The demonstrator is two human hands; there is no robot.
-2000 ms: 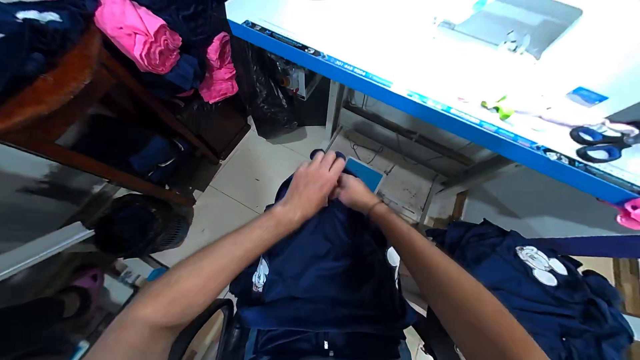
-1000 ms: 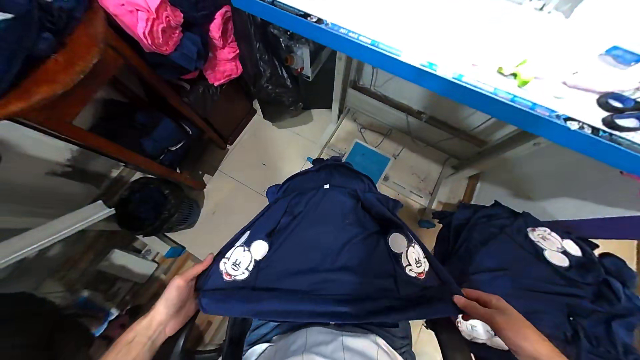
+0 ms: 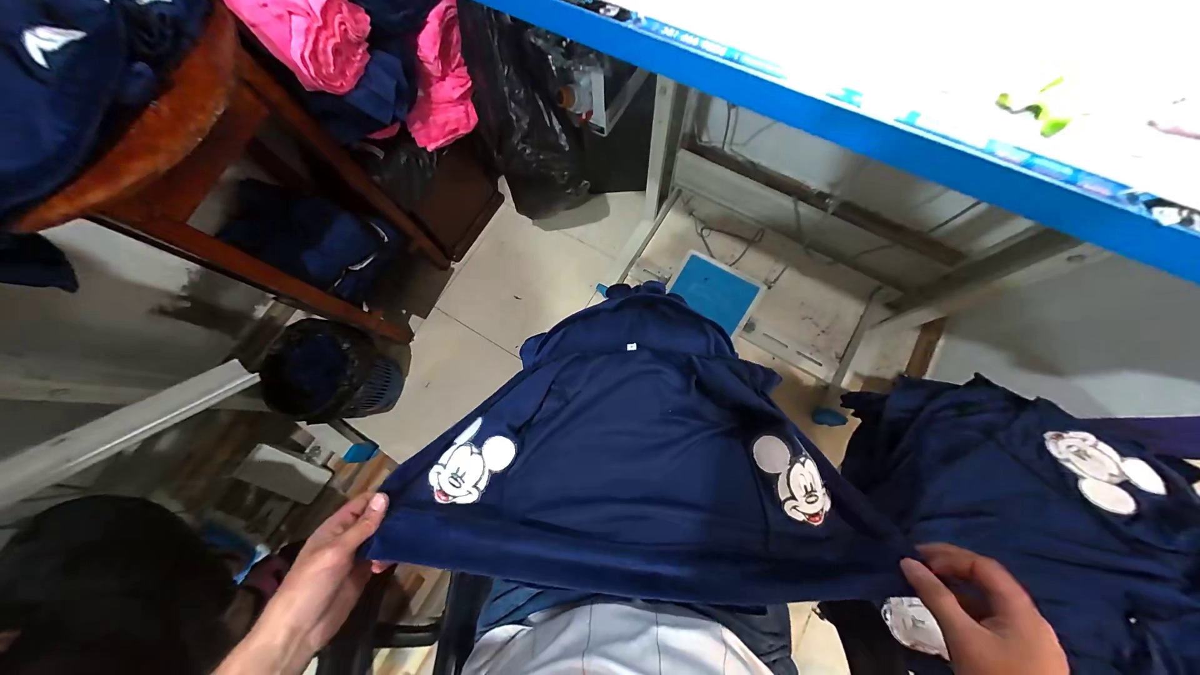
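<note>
A navy blue fabric garment (image 3: pixel 647 441) lies spread over my lap, its wide hem stretched between my hands. Two white cartoon mouse-head patches show on it, one near each side, and a small white tag sits near its far, bunched end. My left hand (image 3: pixel 328 562) pinches the hem's left corner between thumb and fingers. At the right corner, my right hand (image 3: pixel 984 609) grips the hem the same way. Beside it on the right is a pile of navy garments (image 3: pixel 994 487) with similar patches.
A white table with a blue edge (image 3: pixel 844 122) crosses the upper right. Pink folded fabric (image 3: pixel 319 42) and navy cloth are at upper left, by a wooden chair (image 3: pixel 187 122). A black-lined basket (image 3: pixel 323 370) stands on the tiled floor. A person's dark-haired head (image 3: pixel 112 581) is at lower left.
Two seconds ago my hands were together at the garment's far end. They have since moved apart and toward me, and the garment is now spread with both patches in full view.
</note>
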